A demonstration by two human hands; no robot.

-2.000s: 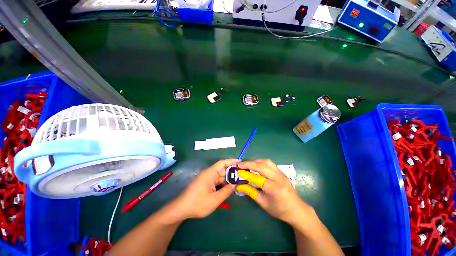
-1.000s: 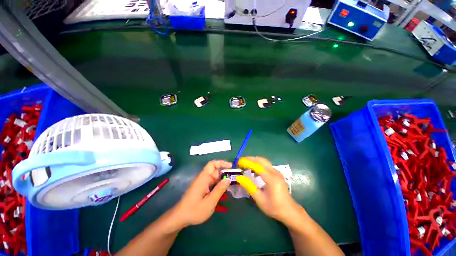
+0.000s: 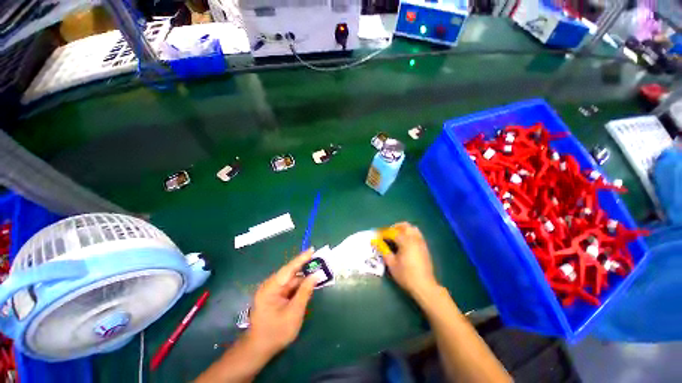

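My left hand [image 3: 278, 305] holds a dark rounded-square device unit [image 3: 318, 271] between thumb and fingers, its face with a small green patch turned up. My right hand [image 3: 407, 258], with yellow finger cots [image 3: 386, 240] on its fingertips, is to the right of the unit and pinches the edge of a crumpled white wipe [image 3: 357, 253]. The wipe lies between the two hands, partly behind the unit. A thin blue stick [image 3: 312, 218] and a stepped white strip [image 3: 265, 230] lie just beyond my left hand.
Several device units and small parts [image 3: 283, 162] lie in a row across the green bench. A pale blue bottle [image 3: 384, 169] stands ahead. A blue bin of red clamps [image 3: 449, 196] is on the right. A fan [image 3: 97, 280] and red marker [image 3: 179, 330] are on the left.
The view has turned right, so bench things sit further left. My right hand has left the unit and moved right to the wipe. My left hand keeps the unit.
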